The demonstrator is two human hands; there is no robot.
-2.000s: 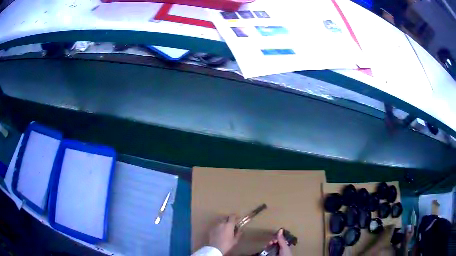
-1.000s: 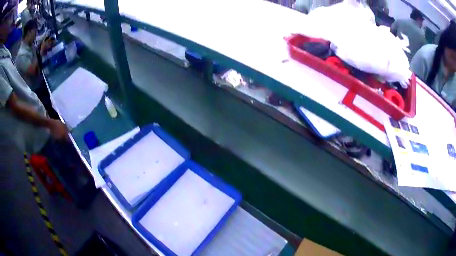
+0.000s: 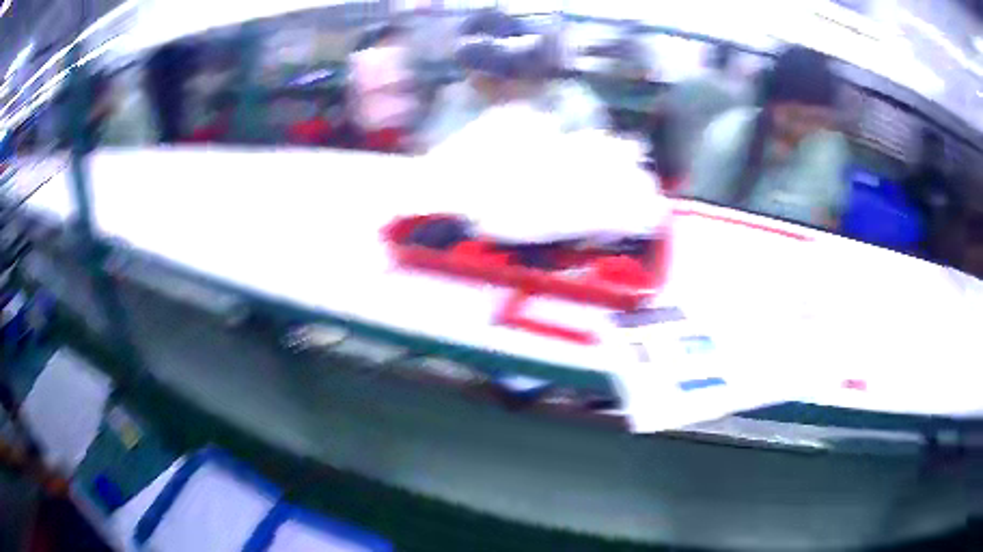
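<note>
The view is strongly blurred. Neither of my hands is in the picture. A red tray lies on the white shelf, with dark parts, red pieces and a large white cloth-like bundle on it. A printed sheet lies in front of the tray's right end and hangs over the shelf edge. Two blue-rimmed trays with white linings, the left one and the right one, show at the bottom left, cut off by the picture's edge.
A green upright post stands at the left. The green conveyor surface runs below the shelf, with blurred items along its far edge. Several people are behind the shelf. A pale sheet lies at the lower left.
The view has turned away from the brown board, up to the shelf and the people behind it. My hands, seen two seconds ago over the board with slim shiny parts, have left the picture.
</note>
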